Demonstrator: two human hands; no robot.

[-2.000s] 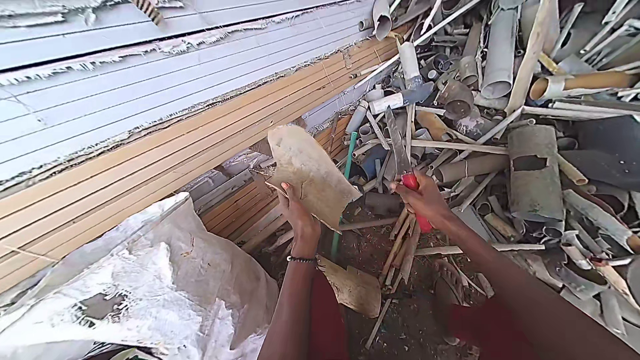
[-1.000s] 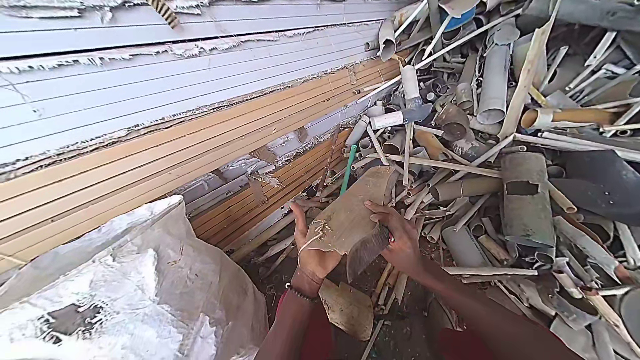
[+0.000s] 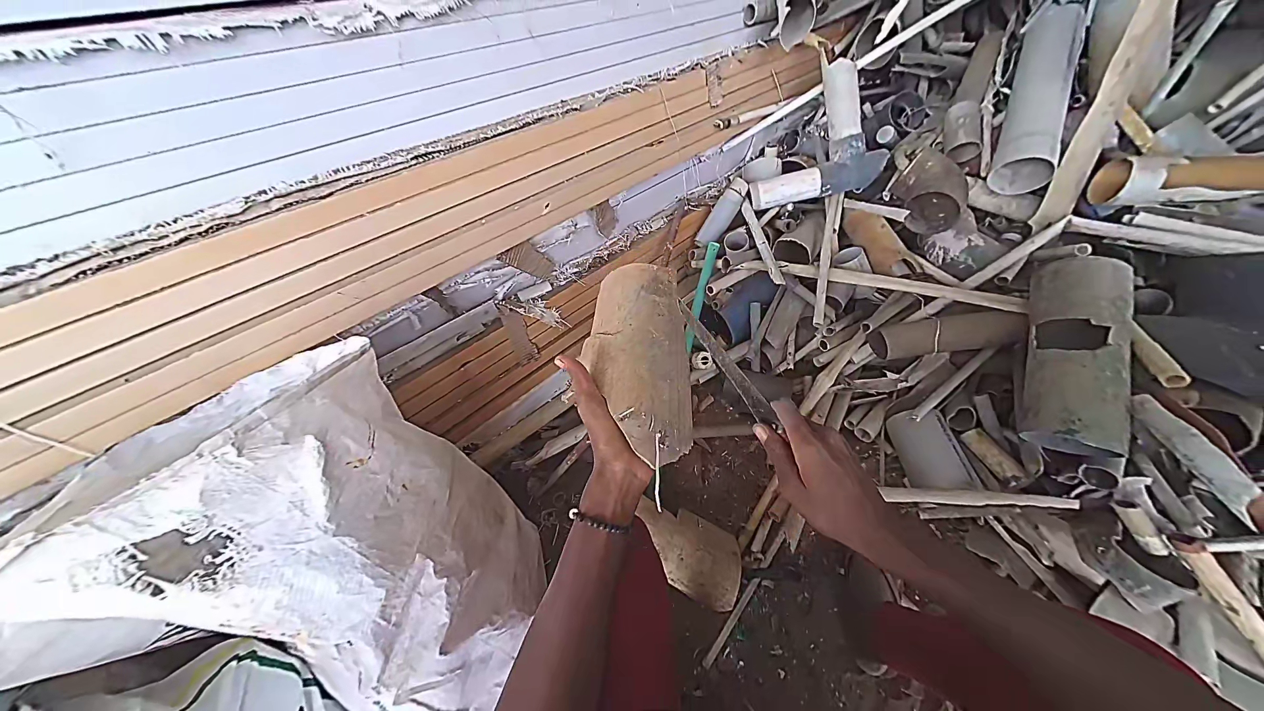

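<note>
A curved, dirty tan piece of plastic pipe [image 3: 642, 365] rests upright in my left hand [image 3: 612, 444], whose fingers are largely behind it. My right hand [image 3: 815, 474] grips a knife [image 3: 731, 367] by its handle end; the fingers cover the handle. The blade points up and to the left, and its tip is close to the right edge of the pipe piece. Whether the two touch, I cannot tell. Beneath my left wrist lies another curved tan pipe piece [image 3: 696, 558] on the ground.
A heap of broken pipes and strips covers the right side, including a grey pipe with a hole [image 3: 1076, 365] and a green rod [image 3: 702, 291]. Stacked orange-brown panels [image 3: 395, 257] and white panels [image 3: 296, 118] run along the left. A torn white sack [image 3: 395, 494] stands lower left.
The pipe piece was tilted in both hands one second ago and now stands upright in my left hand. My right hand has moved away to its right, with the knife blade in plain view.
</note>
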